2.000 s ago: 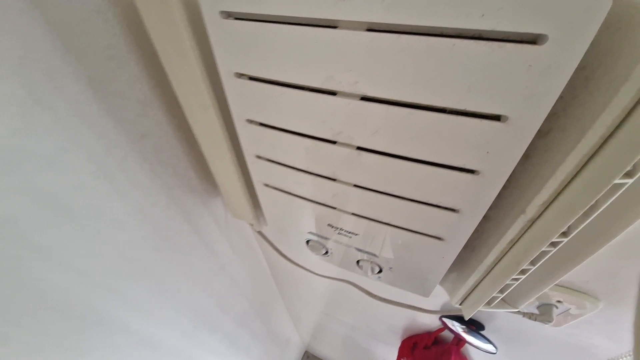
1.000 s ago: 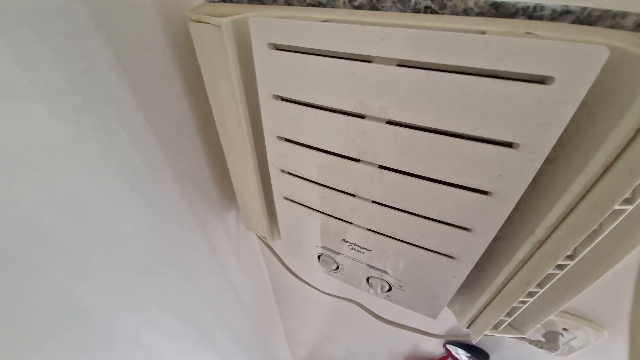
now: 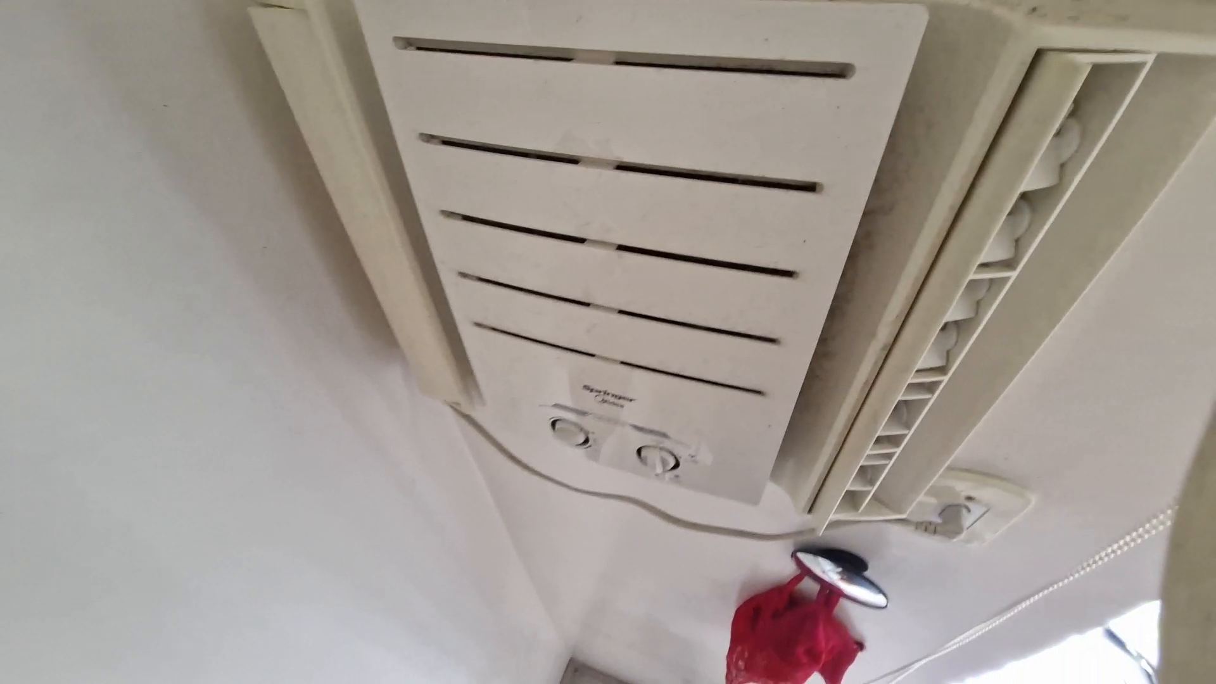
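Neither my left hand nor my right hand is in view. A cream window-type air conditioner [image 3: 665, 218] by Springer Midea fills the upper middle, its flat front panel crossed by several dark slots. Two round control knobs, a left one [image 3: 570, 432] and a right one [image 3: 657, 460], sit low on the panel. Along the unit's right side runs an air outlet with louvers [image 3: 969, 294]. Its power cord [image 3: 608, 494] curves below the panel toward a plug [image 3: 955, 520] in a wall outlet [image 3: 1002, 508].
A red cloth or bag [image 3: 793, 636] hangs from a shiny oval hook [image 3: 844, 575] under the unit. White wall [image 3: 190, 380] spans the left. A beaded chain [image 3: 1045, 589] runs at the lower right near a bright opening, beside a blurred pale edge [image 3: 1192, 570].
The view has shifted, bringing the red item and hook back into sight, along with the beaded chain and bright opening at the lower right.
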